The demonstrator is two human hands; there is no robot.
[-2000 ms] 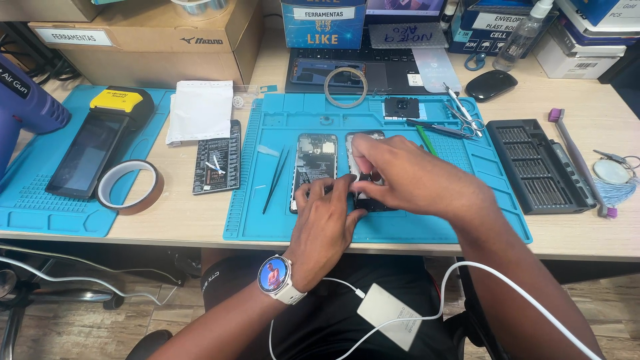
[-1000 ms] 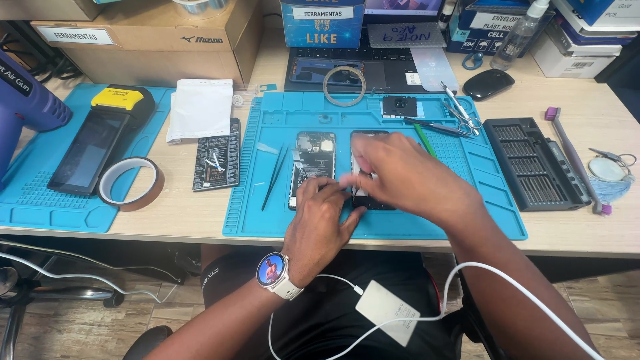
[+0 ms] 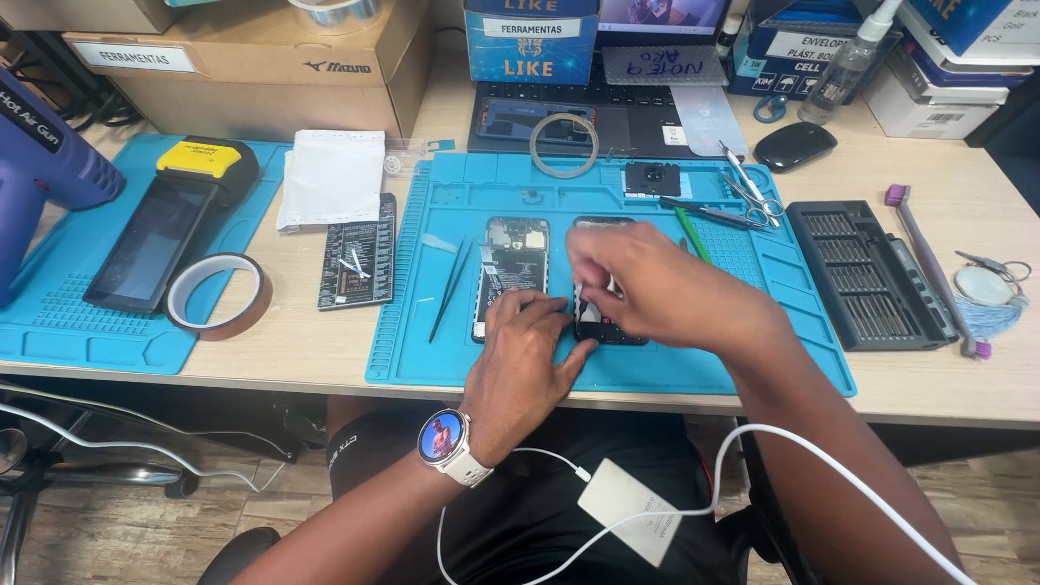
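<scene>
Two opened smartphones lie side by side on a blue silicone repair mat (image 3: 617, 370). The left phone (image 3: 518, 252) shows its battery and internal boards. Over its lower right edge rests my left hand (image 3: 524, 349), with the thumb reaching to the near left corner of the right phone (image 3: 611, 331). My right hand (image 3: 642, 280) covers most of that right phone, fingers bent down together; whether a small tool is between them cannot be made out. Tweezers (image 3: 448, 290) lie left of the left phone. A green pry tool (image 3: 692, 236) lies partly behind my right hand.
A screwdriver bit case (image 3: 869, 276) and a brush (image 3: 934, 264) lie to the right. Scissors (image 3: 756, 203) rest on the mat's upper right. Leftward are a tape roll (image 3: 218, 296), a payment terminal (image 3: 166, 227) and a hot air gun (image 3: 49, 171). A white cable (image 3: 800, 435) crosses my right forearm.
My left hand's fingers have shifted slightly on the left phone. My right hand stays over the right phone, with its fingers in a slightly different pose.
</scene>
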